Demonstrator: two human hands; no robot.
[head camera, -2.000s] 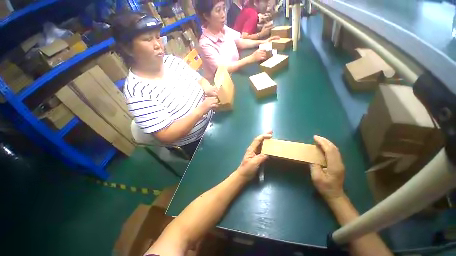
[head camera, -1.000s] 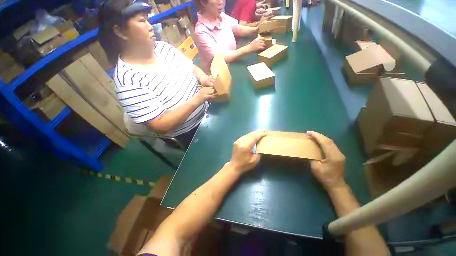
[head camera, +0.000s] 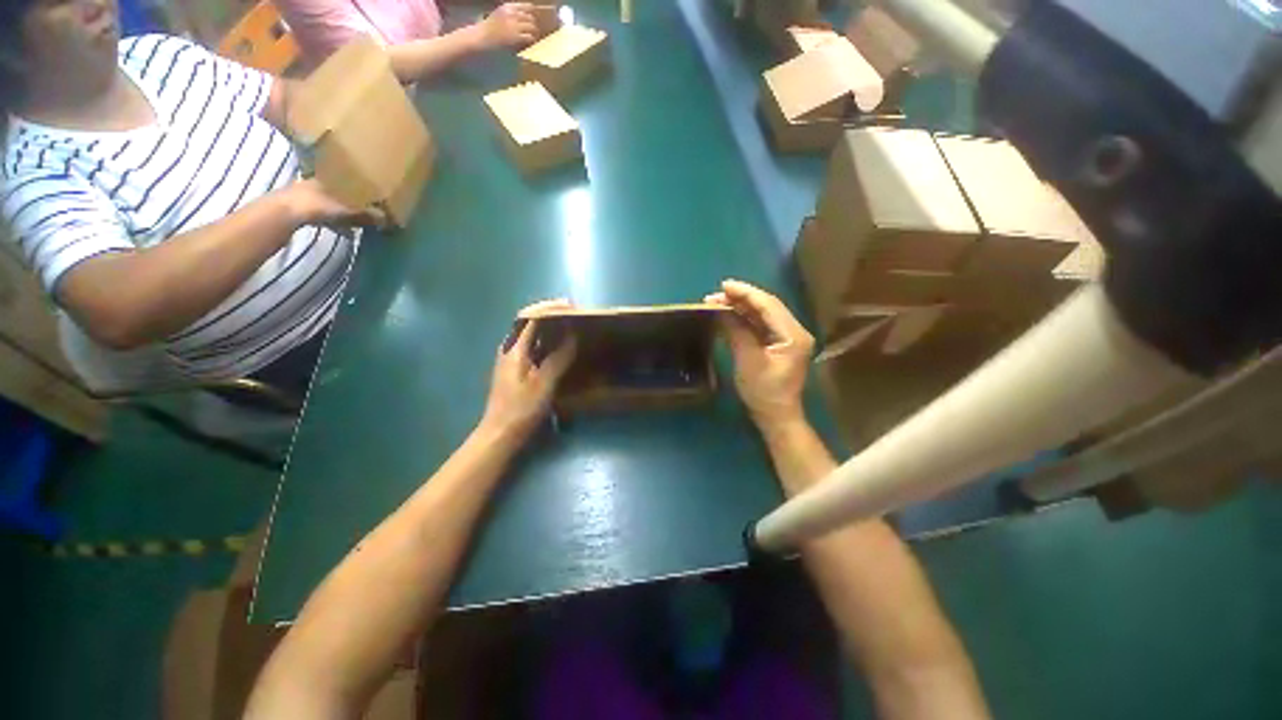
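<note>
A small open carton (head camera: 640, 400) is low over the green-topped workbench (head camera: 619, 521), its dark inside facing me and its lid raised at the back. My left hand (head camera: 530, 369) holds the lid's left end, thumb on the near side. My right hand (head camera: 766, 349) holds the lid's right end. The brown lower edge of the carton shows below the dark inside. What lies inside is too dark to tell.
A cream pipe (head camera: 956, 408) with a black joint (head camera: 1125, 169) rises close on the right. Stacked brown boxes (head camera: 900, 211) and an open carton (head camera: 823, 85) stand beyond. Closed boxes (head camera: 534, 127) lie ahead. A seated person in stripes (head camera: 183, 211) holds a box (head camera: 368, 134) at left.
The view has turned right. The carton's plain brown face was towards me; now its dark open inside shows. Both hands still hold it. The striped-shirt person's box is tilted and raised.
</note>
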